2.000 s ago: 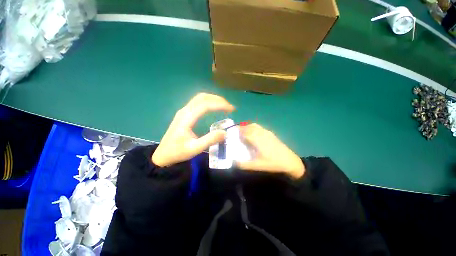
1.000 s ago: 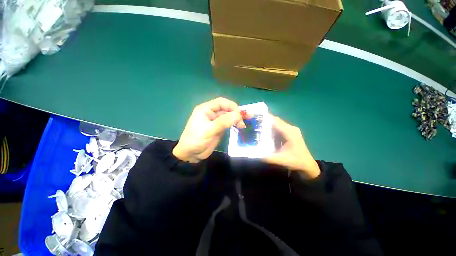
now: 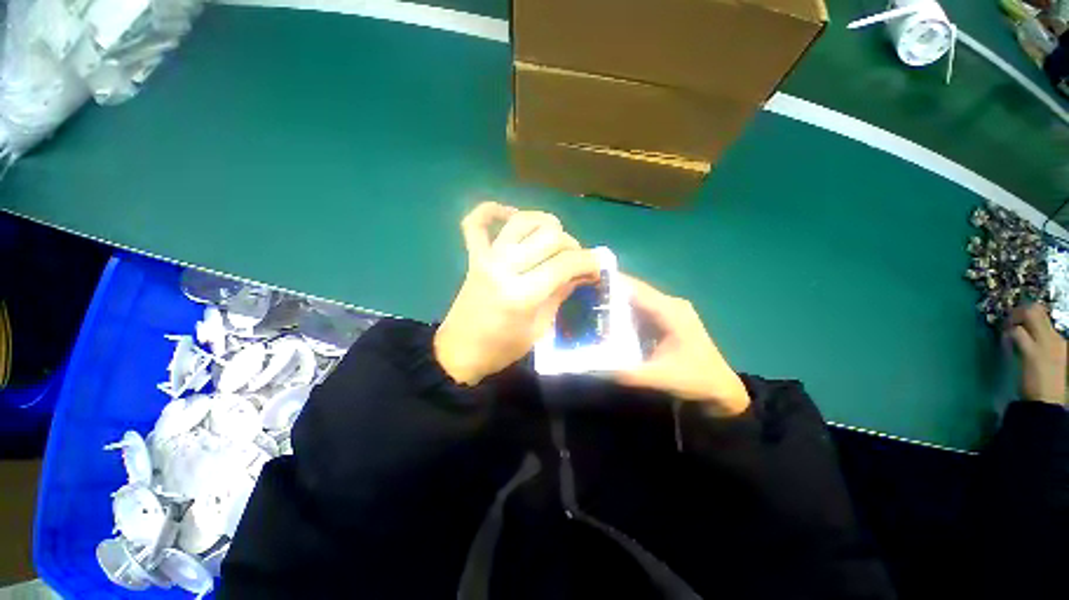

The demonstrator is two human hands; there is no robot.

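A white housing body (image 3: 627, 334) is held in front of my chest, over the bench edge, and glares strongly. A dark blue battery pack (image 3: 579, 314) shows inside it. My right hand (image 3: 686, 349) grips the housing from the right side. My left hand (image 3: 506, 293) is at the housing's upper left, its fingers curled over the top edge and covering that part. What its fingertips touch is hidden.
Stacked brown cartons (image 3: 615, 106) stand on the green bench (image 3: 293, 152). A blue parts bin (image 3: 73, 440) of white covers is below left. A plastic bag (image 3: 88, 53) lies upper left. Small metal components (image 3: 1002, 264) lie far right, near another person's hand (image 3: 1037, 352). An assembled unit (image 3: 920, 33) lies upper right.
The housing has turned open side up, showing the blue pack. My left hand has moved over its top edge, and the red bit seen earlier is now hidden. Another person's hand has appeared far right.
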